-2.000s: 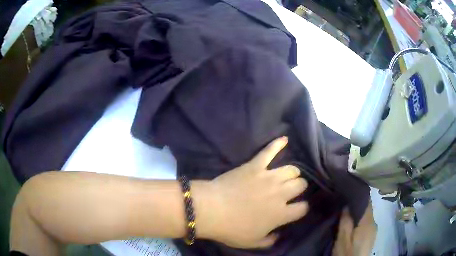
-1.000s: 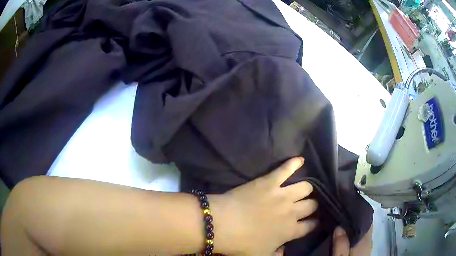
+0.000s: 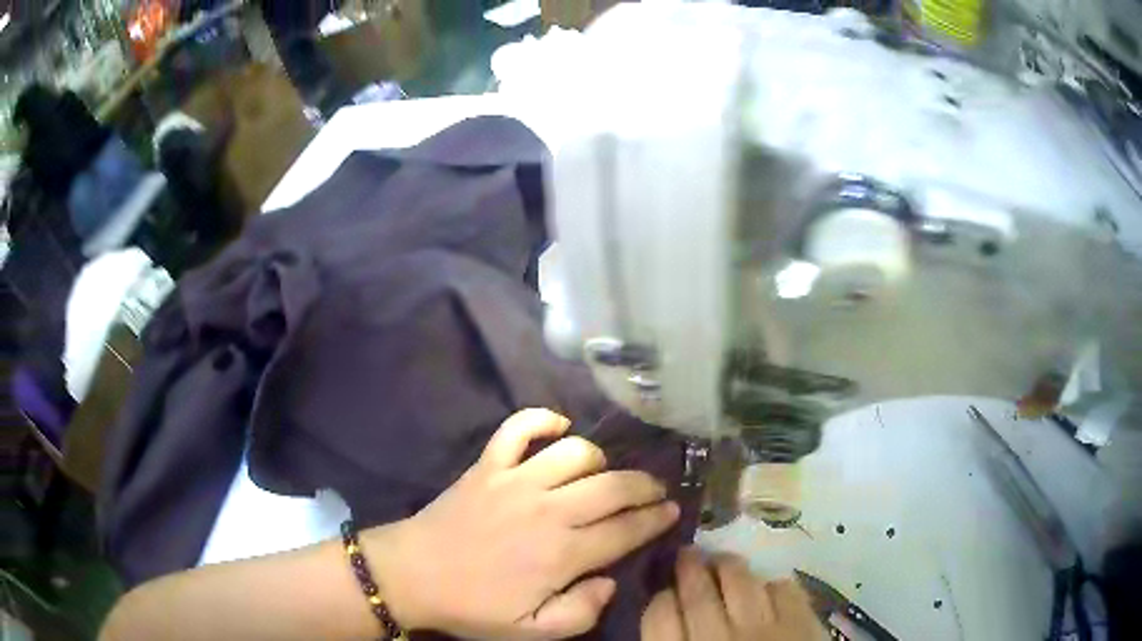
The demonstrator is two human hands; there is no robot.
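A large dark purple-brown cloth garment [image 3: 388, 351] lies over the white table and runs in beside the needle area of the sewing machine [image 3: 651, 225]. My left hand [image 3: 551, 538], with a beaded bracelet at the wrist, lies on the cloth with its fingers bent, pointing toward the presser foot [image 3: 695, 461]. My right hand [image 3: 733, 601] is at the bottom edge, partly cut off, its fingertips on the cloth's right edge just below the presser foot. The needle tip is too blurred to tell.
Dark snips [image 3: 845, 607] lie on the machine bed [image 3: 902, 501] right of my right hand. A longer slim metal tool [image 3: 1027, 495] lies further right. White cloth [image 3: 545, 60] is at the far table edge. Cartons [image 3: 257, 125] stand at the back left.
The view has swung right, so the machine head and bed now fill the right side. The cloth and both hands are now beside the presser foot; more of my right hand's fingers shows.
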